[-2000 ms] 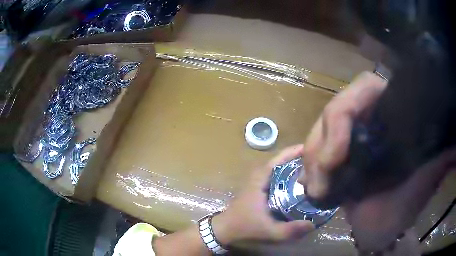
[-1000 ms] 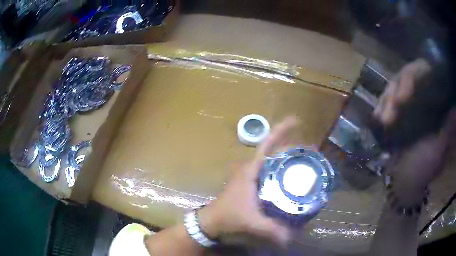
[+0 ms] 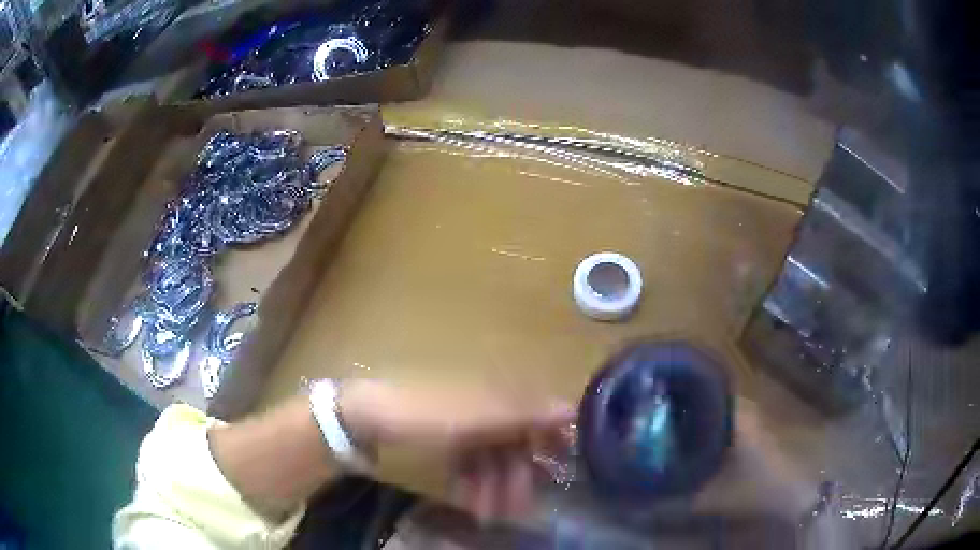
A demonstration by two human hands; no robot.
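Observation:
A dark speaker body [image 3: 658, 421] is at the lower right of centre, its round, dark, glossy end facing the camera. My right hand [image 3: 772, 460] is a blur at its right side and appears to hold it. My left hand [image 3: 500, 446] is blurred at its left, fingers curled, fingertips close to its edge; whether they touch it is unclear. A small shiny patch shows between these fingers and the body, too blurred to name. A white roll [image 3: 607, 286] with a grey centre lies on the bench just behind the body.
A cardboard carton [image 3: 312, 252] of chrome rings [image 3: 242, 193] is on the left. A second carton [image 3: 414, 77] with dark lining and one bright ring is behind it. Grey metal bins [image 3: 822, 285] stand at the right. A thin black cable [image 3: 946, 496] runs at the lower right.
The body has turned: its chrome ring and bright disc faced up before, now a dark end shows. My left hand has drawn back leftward. My right hand has come from the bins to the body.

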